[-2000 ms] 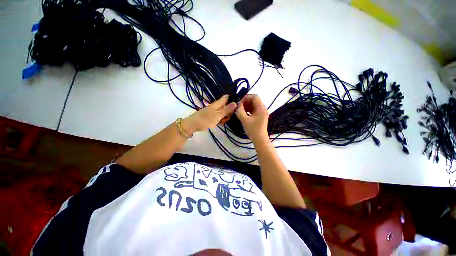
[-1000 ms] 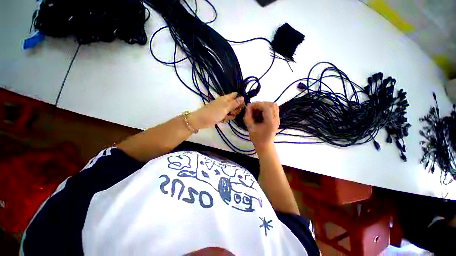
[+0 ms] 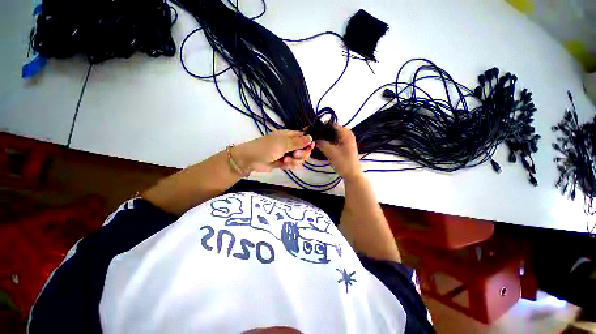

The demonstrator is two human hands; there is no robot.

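Observation:
A thick hank of loose black cables sweeps across the white table, its connector ends fanned at the right. My left hand and my right hand meet in front of the hank's middle. Their fingers hold a small black cable coil between them, with a loop standing up above the fingertips. The fingertips partly hide the coil, and whether a tie is on it cannot be told. A single cable runs from near the hands up and to the left.
A dense heap of coiled cables lies at the upper left, with a blue piece beside it. A small black fringed bunch lies above the hank. More connector ends lie far right. A red stool stands below the table.
The view has shifted slightly. My right hand has turned, and its fingers now reach up behind the coil instead of curling in front. My left hand stays at the coil.

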